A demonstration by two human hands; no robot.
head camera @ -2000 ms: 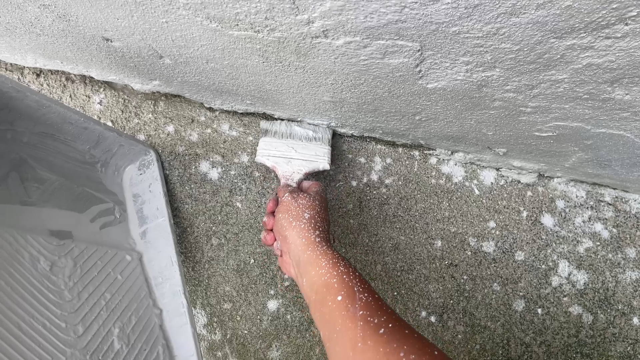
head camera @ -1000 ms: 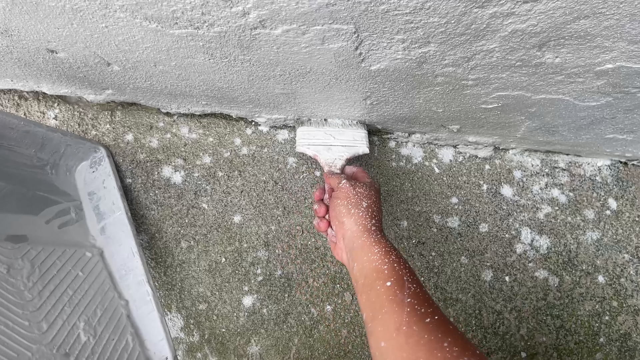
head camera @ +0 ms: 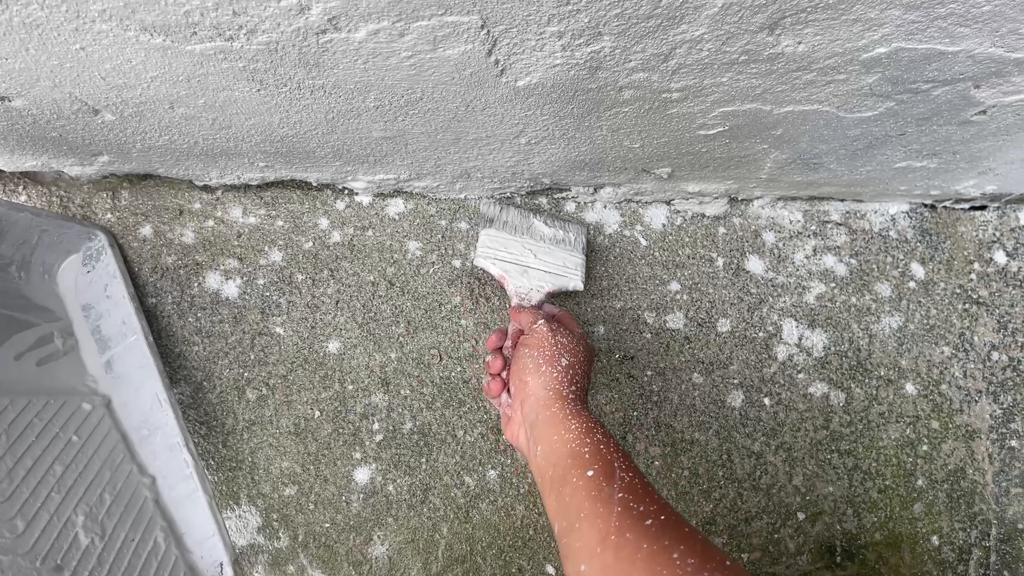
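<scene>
My right hand (head camera: 544, 372), speckled with white paint, is closed around the handle of a flat paintbrush (head camera: 532, 252). White paint coats the brush's ferrule and handle neck. Its bristles point up toward the foot of a rough wall (head camera: 512, 104) coated in pale paint, just below the wall's lower edge. Whether the bristle tips touch anything is hard to tell. At the left lies a paint tray (head camera: 148, 384) with a ribbed slope and wet paint in it. My left hand is out of the picture.
Rough concrete ground (head camera: 360, 416) spreads below the wall, dotted with white paint splashes. A dark, uneven crack runs along the joint between wall and ground. The tray's raised rim stands to the left of my hand.
The brush was up against the wall's foot a second ago; now its bristles are slightly lower and tilted. Over the two seconds my hand has moved right along the joint. The view has shifted too.
</scene>
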